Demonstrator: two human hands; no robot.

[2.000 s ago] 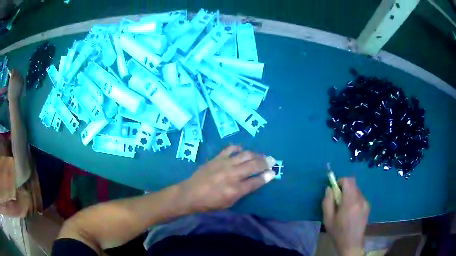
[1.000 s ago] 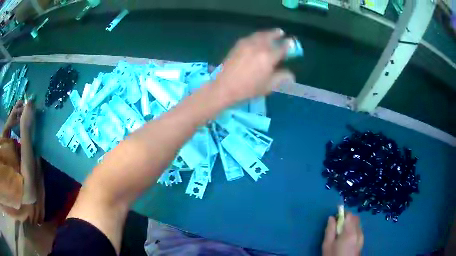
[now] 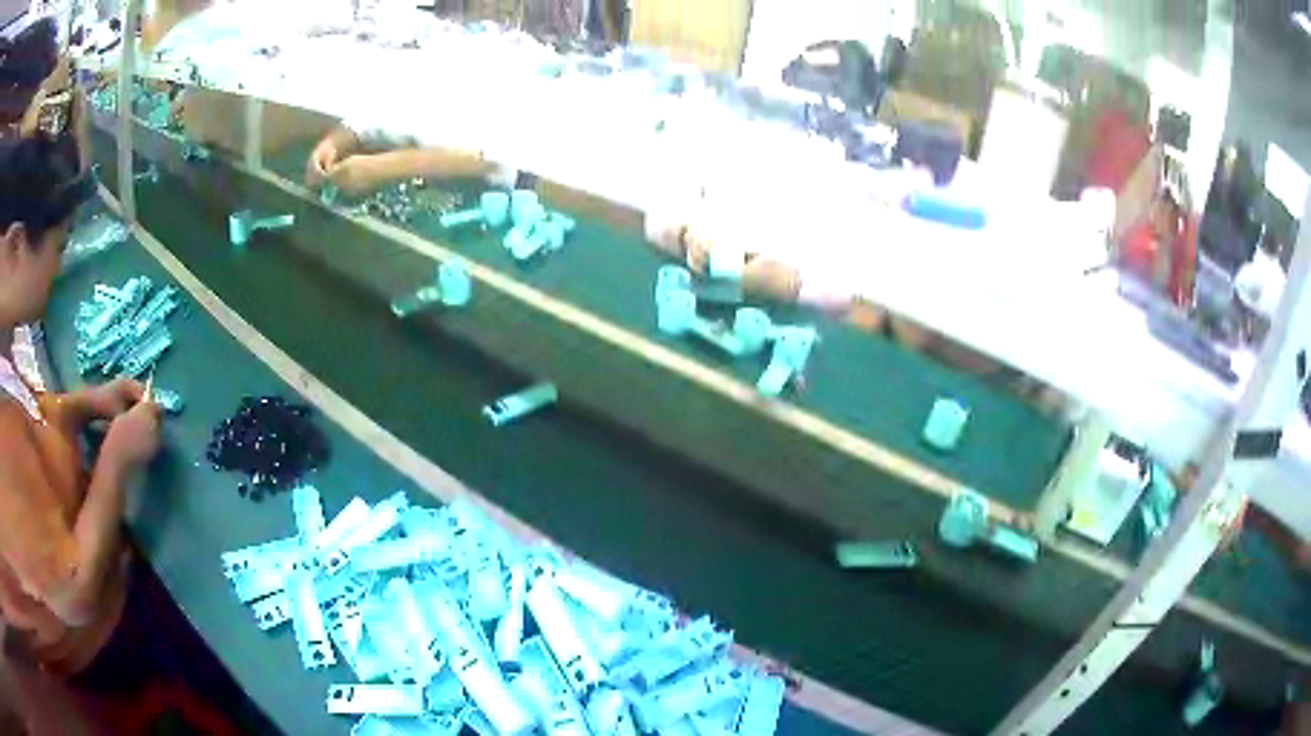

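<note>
A heap of light-blue plastic housings [image 3: 489, 633] lies on the green-blue bench at the bottom of the view, cut off by the lower edge. A smaller pile of small black parts [image 3: 266, 443] lies on the bench at the heap's upper left. Neither my left hand nor my right hand is in the picture, so I cannot see what they hold.
A dark green conveyor belt [image 3: 661, 496] runs beyond the pale rail [image 3: 360, 439], with housings and cup-ended assemblies on it. A person [image 3: 65, 475] works at the left beside another housing pile [image 3: 127, 324]. Other workers' hands show across the belt. A pale post [image 3: 1150, 575] stands right.
The view has swung up and to the left, showing more belt and the far bench. The heap now sits lower. My hands, the hand tool and the right-hand black pile have left the picture.
</note>
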